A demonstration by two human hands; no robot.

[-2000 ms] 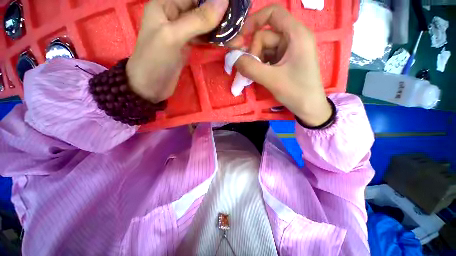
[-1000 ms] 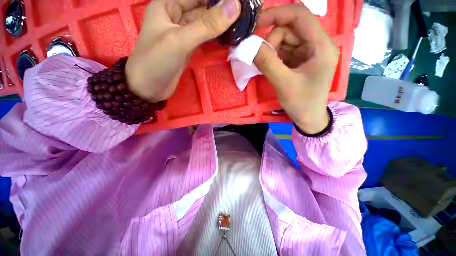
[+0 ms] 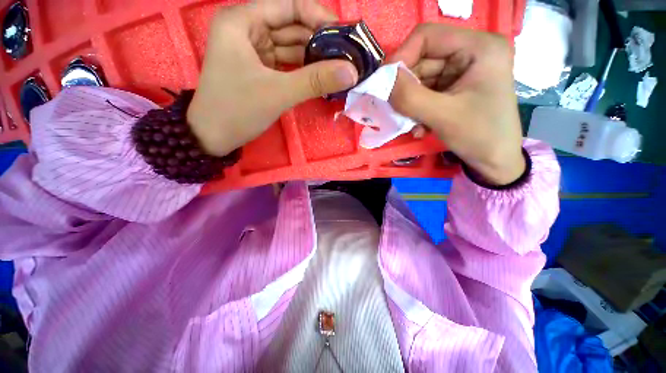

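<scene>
A round watch head (image 3: pixel 342 55) with a dark glossy face and shiny lugs is held above the red foam tray (image 3: pixel 252 165). My left hand (image 3: pixel 270 80) grips it, the thumb lying across its face. My right hand (image 3: pixel 456 91) pinches a crumpled white wipe (image 3: pixel 378 109) with small dark marks. The wipe lies against the lower right edge of the watch head. The right fingertips near the lugs are partly hidden by the wipe.
More round units (image 3: pixel 82 73) sit in tray pockets at the left. At the right are a white plastic bottle (image 3: pixel 584 134) on its side, a blue-and-white stick (image 3: pixel 600 89), white scraps (image 3: pixel 640 49) and a clear bag with white contents (image 3: pixel 542 47). A cardboard box (image 3: pixel 617 266) is lower right.
The watch head has come down fully into view, its lugs now at the upper right. My right hand has moved right and the wipe is spread wider, with dark marks showing.
</scene>
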